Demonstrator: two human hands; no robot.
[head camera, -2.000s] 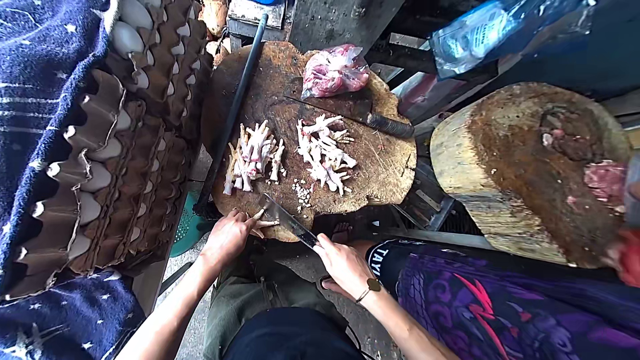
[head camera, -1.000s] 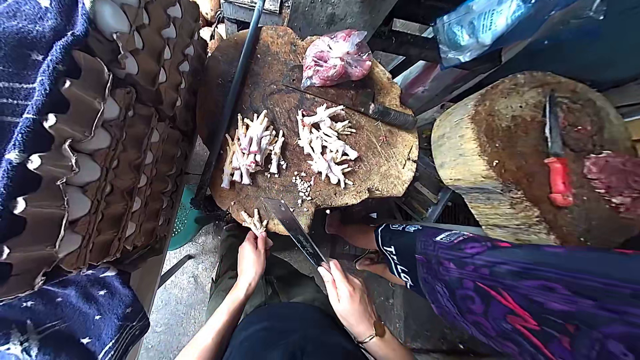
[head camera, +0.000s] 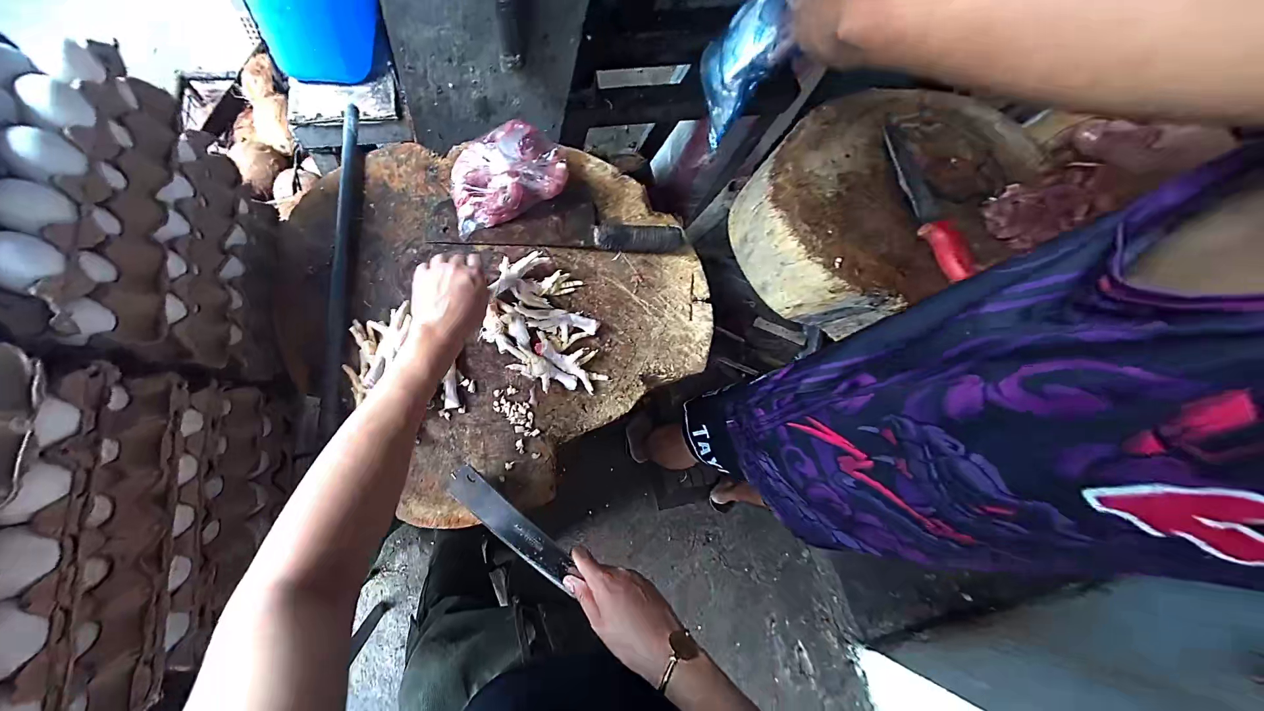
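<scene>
My left hand (head camera: 450, 294) reaches over the round wooden chopping block (head camera: 642, 336), between two piles of chicken feet. Its fingertips are curled down and I cannot tell whether they hold anything. The right pile of chicken feet (head camera: 541, 331) lies beside it; the left pile (head camera: 380, 346) is partly covered by my forearm. My right hand (head camera: 622, 607) grips a cleaver-like knife (head camera: 513, 528), whose blade tip lies over the block's near edge. Small cut bits (head camera: 515, 410) lie near the block's middle.
A second knife (head camera: 632, 237), a bag of meat (head camera: 509, 176) and a dark pipe (head camera: 341, 267) lie across the block. Egg trays (head camera: 128, 494) stand at left. At right, a co-worker's arm (head camera: 1037, 49) extends above another block (head camera: 839, 197) bearing a red-handled knife (head camera: 948, 247) and meat (head camera: 1047, 207).
My left hand has moved from the block's near edge, where it held a chicken foot, forward to the piles. The co-worker's arm has come into view, and the blue plastic is now by it.
</scene>
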